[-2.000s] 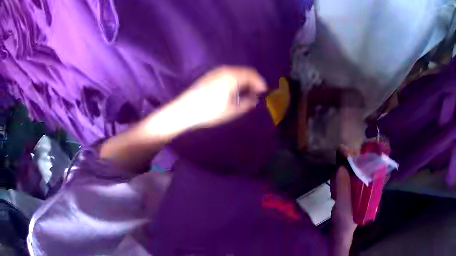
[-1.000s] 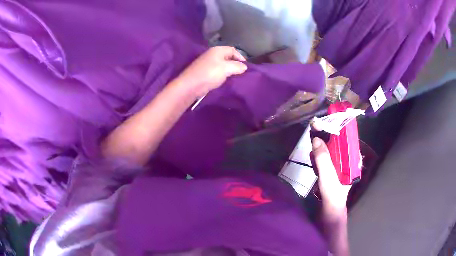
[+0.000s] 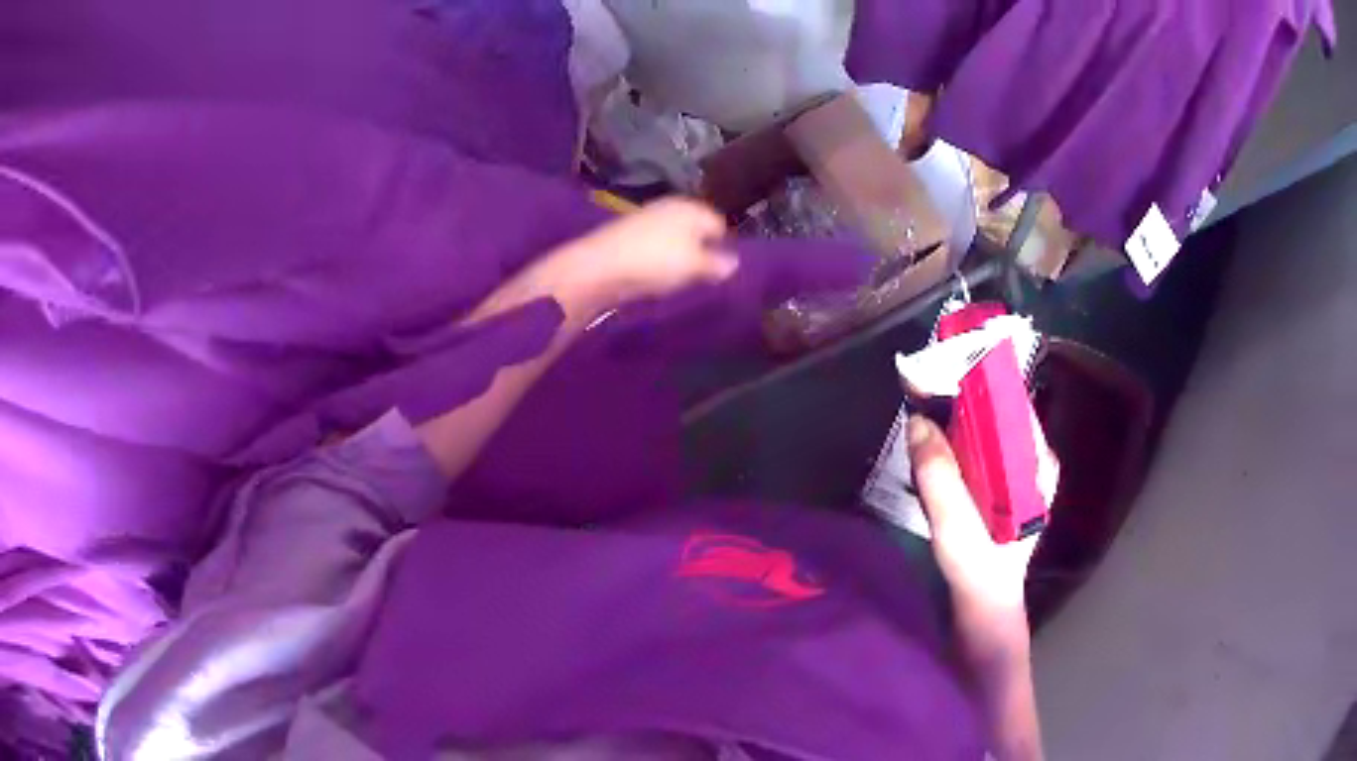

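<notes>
My right hand [image 3: 970, 513] holds a red-pink tagging gun [image 3: 994, 431], its tip pointing up, with white tag fasteners [image 3: 960, 360] fanning across it. Printed white hang tags [image 3: 897, 479] show beside the same hand, left of the gun. My left hand [image 3: 667, 250] is blurred, with its fingers curled at a piece of purple garment [image 3: 796, 283]; the grip itself is not clear. More purple garments [image 3: 298, 238] hang on the left, and one fold lies over my left forearm.
An open cardboard box [image 3: 863, 171] with clear crinkled plastic stands beyond my hands. Purple garments [image 3: 1086, 104] with small white tags [image 3: 1150, 245] hang at the upper right. A dark bin [image 3: 1109, 424] is right of the gun. A grey surface [image 3: 1235, 550] fills the right side.
My left hand is slightly lower, and the cloth at it has dropped from its raised spread, showing more of the box. The tagging gun has shifted slightly left, still in my right hand.
</notes>
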